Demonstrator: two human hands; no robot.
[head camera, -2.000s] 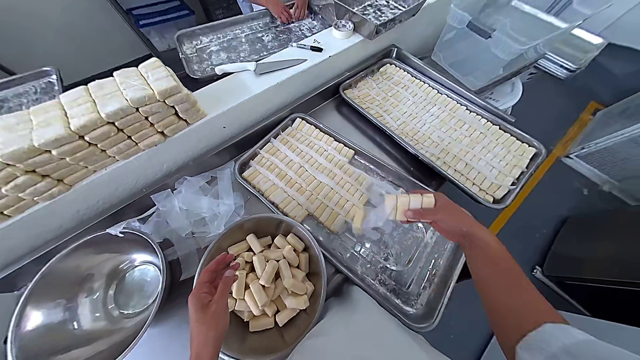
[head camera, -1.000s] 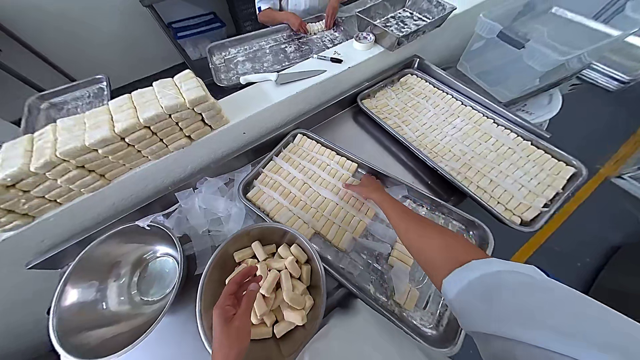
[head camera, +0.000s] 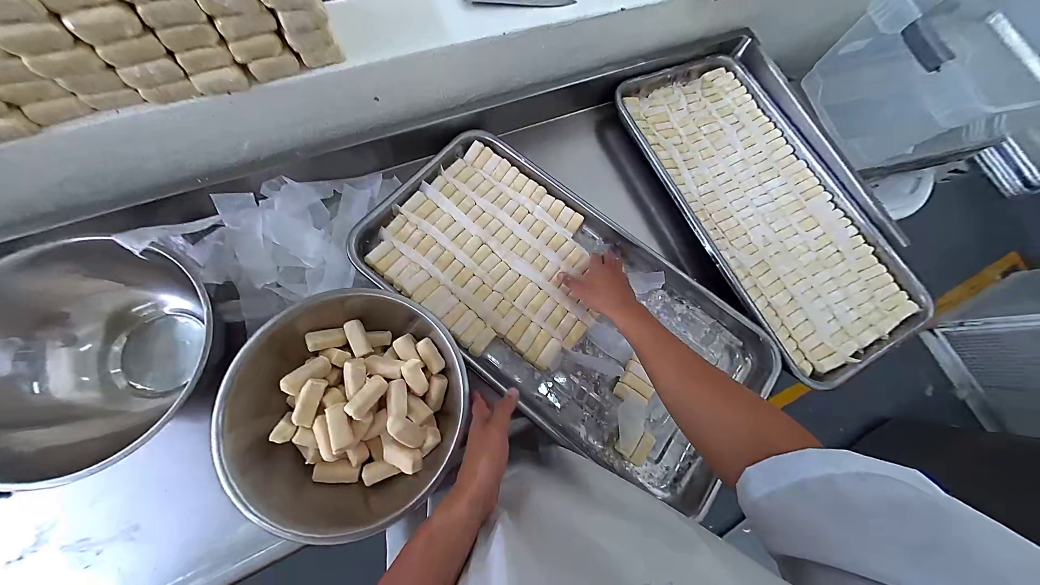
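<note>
My right hand (head camera: 601, 284) rests with its fingertips at the edge of the rows of small dough pieces (head camera: 487, 244) on the middle metal tray (head camera: 682, 280); whether it grips one cannot be told. Strips of thin translucent sheet lie between and over these rows. A few more dough pieces (head camera: 638, 443) lie apart at the tray's near end, beside my right forearm. My left hand (head camera: 487, 443) is at the right side of a steel bowl (head camera: 231, 455), between bowl and tray, its fingers spread and holding nothing visible. Loose dough pieces (head camera: 366, 406) fill the bowl's bottom.
A second steel bowl (head camera: 73, 325) stands at the left. Crumpled translucent sheets (head camera: 284, 236) lie behind the bowls. Another metal tray (head camera: 918, 313) full of dough rows is at the right. A ledge (head camera: 455, 57) at the back bears stacked dough (head camera: 162, 49) and a knife blade (head camera: 524, 2).
My left hand has moved from over the dough in the bowl to the bowl's right side. The right hand, which held a row of pieces two seconds ago, is now at the tray's rows. The view has shifted down.
</note>
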